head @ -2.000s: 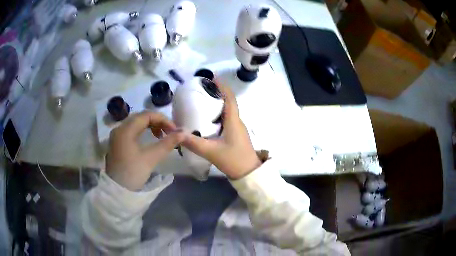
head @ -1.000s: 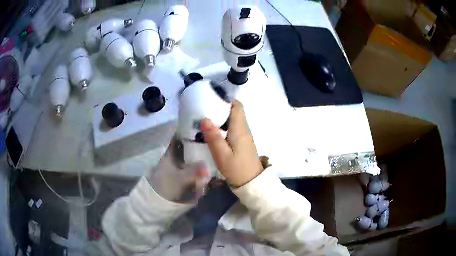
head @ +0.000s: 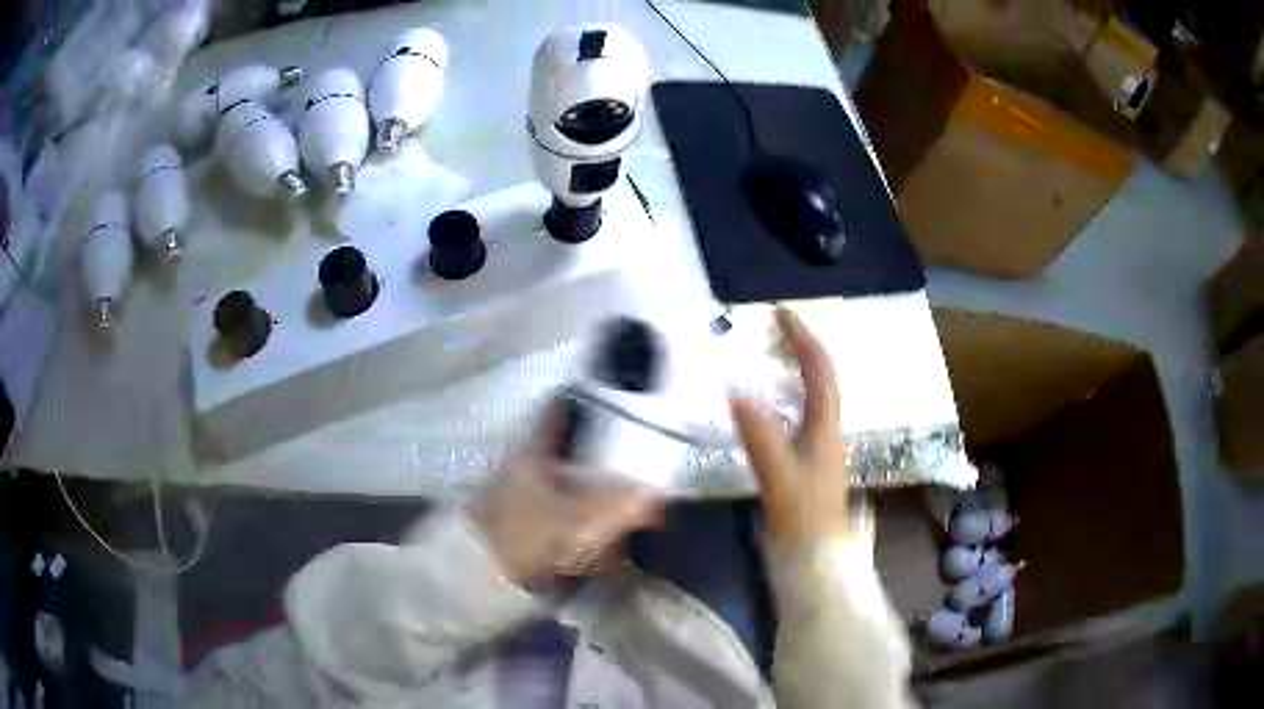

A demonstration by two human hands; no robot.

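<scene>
My left hand (head: pixel 562 519) holds a white bulb camera (head: pixel 631 436) at the table's front edge. The camera is blurred, and its black lens face points up and away. My right hand (head: pixel 797 429) is off the camera, to its right, with thumb and fingers apart and nothing seen in it. A small dark piece (head: pixel 721 321) lies on the table beyond the right fingertips. Another bulb camera (head: pixel 589 111) stands upright in the rightmost socket of the white socket strip (head: pixel 402 339). The strip's other sockets are empty, among them a black lamp socket (head: pixel 456 244).
Several loose bulb cameras (head: pixel 334 132) lie at the back left, screw bases toward me. A black mouse (head: pixel 794 208) rests on a mouse pad (head: pixel 693 139) at the right. An open carton (head: pixel 1095 485) with white cameras stands at right, another carton (head: pixel 1026 173) behind it.
My right hand has let go of the camera and moved right. My left hand has kept the camera, now lower and tilted. The whole view has shifted, so the table things appear further left.
</scene>
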